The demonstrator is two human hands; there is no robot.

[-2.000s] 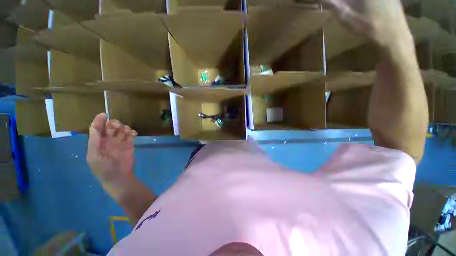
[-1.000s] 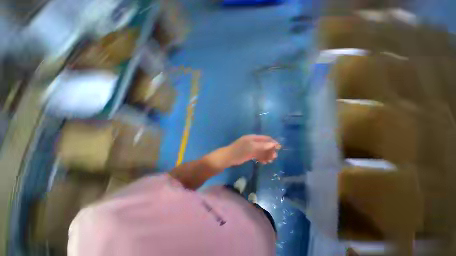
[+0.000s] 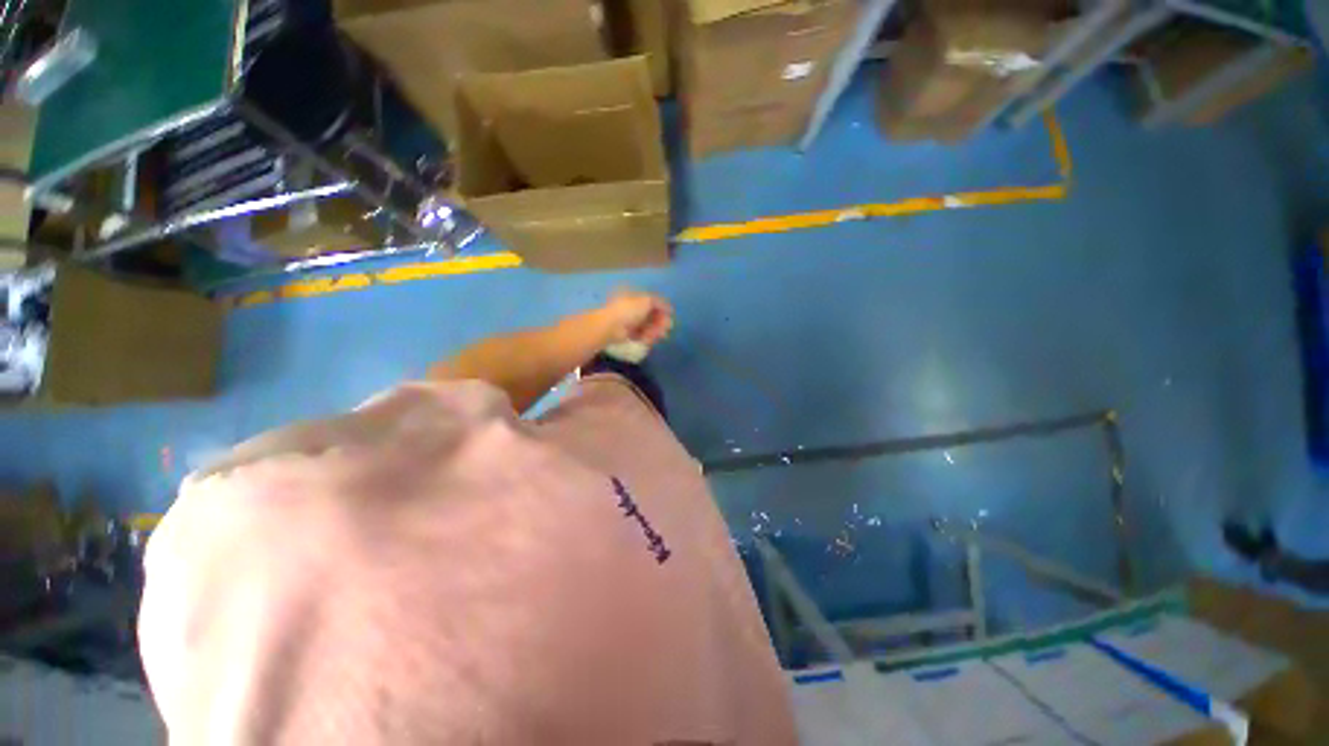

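Observation:
My left hand (image 3: 638, 316) is small in the head view, above the blue floor. Its fingers look curled, and I cannot tell if anything is in it. My right hand is not in view. An open brown carton (image 3: 590, 219) stands on the floor just beyond my left hand, with its flaps up. Its inside is dark, and its contents cannot be told apart. No power adapter can be made out.
A green-topped table (image 3: 131, 80) on a metal frame stands at the upper left. More brown cartons (image 3: 758, 73) stand along the top, and one (image 3: 139, 338) at the left. A yellow line (image 3: 875, 211) crosses the floor. White carton faces (image 3: 933, 707) line the bottom right.
The view has swung left, away from the rows of open cartons to the floor and the open carton. My right arm has left the picture. My left hand has stayed in view.

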